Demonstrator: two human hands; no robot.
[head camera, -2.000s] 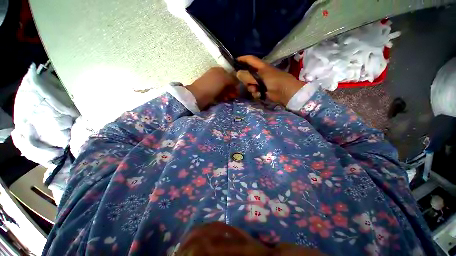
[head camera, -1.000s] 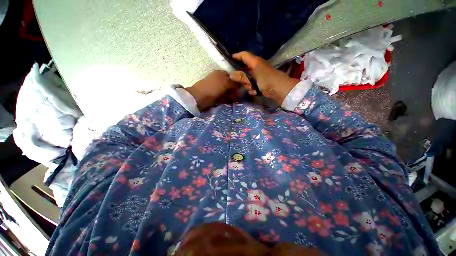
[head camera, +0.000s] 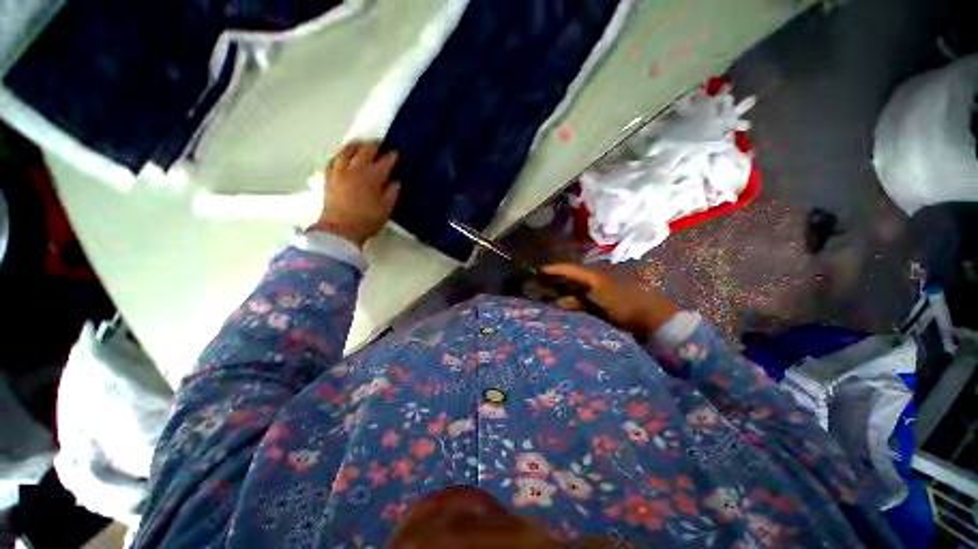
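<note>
A navy panel (head camera: 483, 107) with white wadding along its edges lies on the pale green tabletop (head camera: 284, 102), its narrow end at the near table edge. My left hand (head camera: 359, 195) lies on the wadding at the panel's left edge; whether its fingers grip it cannot be told. A white wadding strip (head camera: 252, 205) lies to the left of that hand. My right hand (head camera: 606, 297) holds the shears (head camera: 483, 240) by the handles, past the table edge, with the blades pointing at the panel's near end.
Another navy panel (head camera: 129, 80) with a white border lies at the upper left. A red container (head camera: 716, 214) heaped with white scraps (head camera: 665, 177) stands below the table at right. White pieces (head camera: 102, 413) hang at left. A white round object (head camera: 931, 139) is at far right.
My left hand has moved left and away from my right hand, onto the panel's edge. My right hand and the shears have come lower and right. The view has shifted, showing the second panel.
</note>
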